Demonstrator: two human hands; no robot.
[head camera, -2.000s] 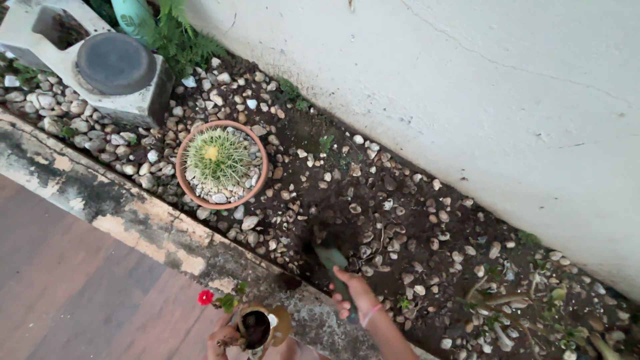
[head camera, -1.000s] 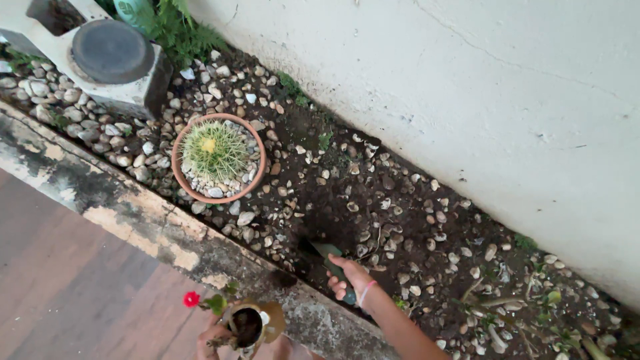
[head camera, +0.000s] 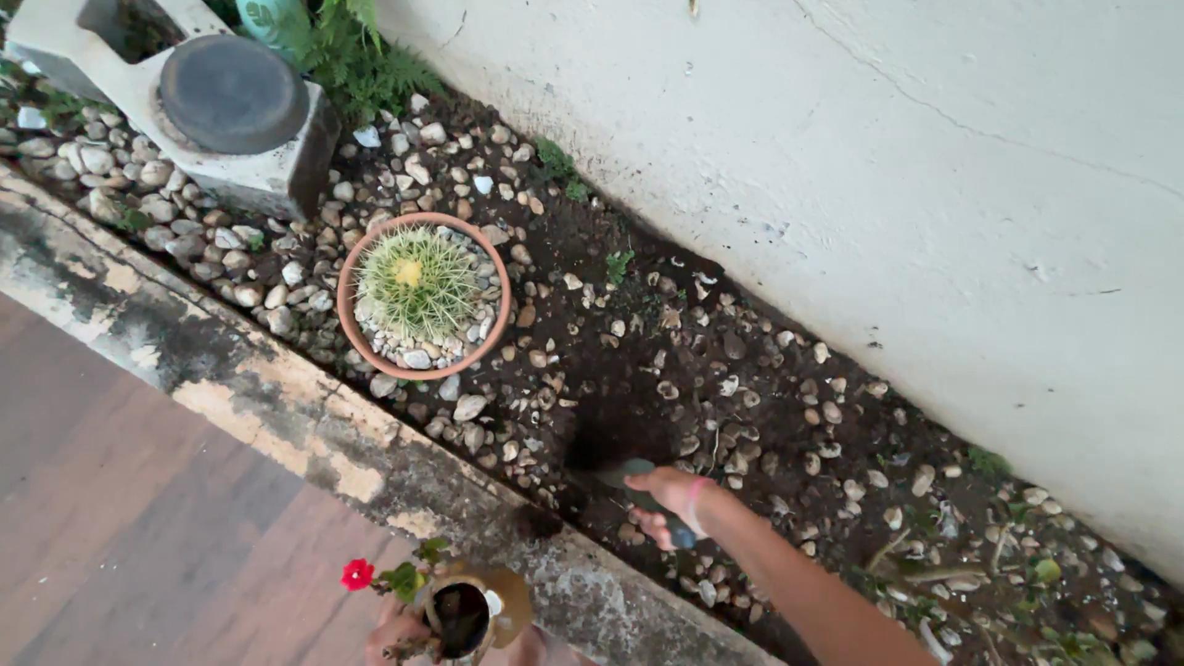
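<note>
In my right hand (head camera: 668, 504) is a hand trowel (head camera: 680, 532), gripped by its handle, with the blade pointing left at a dark hole (head camera: 597, 444) in the soil. A pink band circles that wrist. My left hand (head camera: 396, 634), at the bottom, holds a yellowish-brown pot (head camera: 507, 601) with dark soil inside. From the pot's left side lean green leaves (head camera: 402, 581) and a red flower (head camera: 356, 574). Part of the left hand is hidden by the pot and cut off by the frame's edge.
A round cactus (head camera: 416, 282) grows in a terracotta pot (head camera: 347, 314) left of the hole. A concrete block (head camera: 268, 176) bearing a dark round lid-like object (head camera: 234, 92) stands at upper left. The white wall (head camera: 832, 185) and the weathered curb (head camera: 305, 407) border the pebbled bed.
The trowel has moved about the hole in my right hand, its blade now lying flatter. My left hand still holds the pot with the red flower.
</note>
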